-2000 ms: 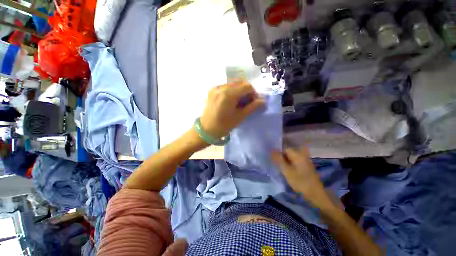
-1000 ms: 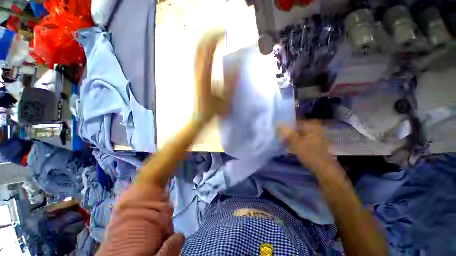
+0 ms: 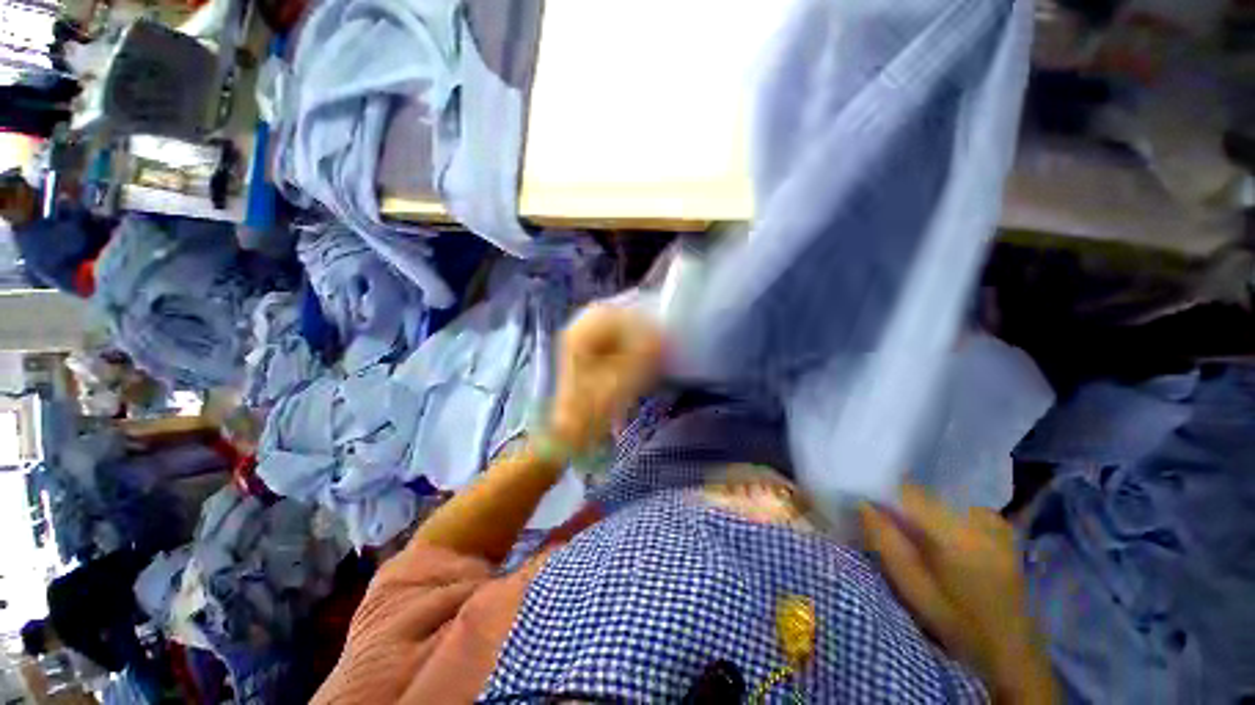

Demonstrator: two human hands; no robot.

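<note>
A light blue garment panel (image 3: 860, 234) hangs from the table's front edge down over the lap, partly blurred and folded. My left hand (image 3: 602, 375), with a bracelet at the wrist, is closed at the panel's left edge, above the apron. My right hand (image 3: 950, 565) is lower right, at the panel's lower end; it is blurred, and its fingertips seem to pinch the cloth. The sewing machine shows only as a dark blurred part at the top right; its needle area is not in view.
The pale table (image 3: 633, 124) lies ahead. Light blue pieces (image 3: 337, 110) drape over its left part. Heaps of blue cloth lie at left (image 3: 172, 296) and at lower right (image 3: 1156, 551). The checked apron (image 3: 661, 592) covers the lap.
The view has shifted down and left. Both hands have moved from the machine area toward the lap, drawing the panel over the table's front edge. The machine head has mostly left the view.
</note>
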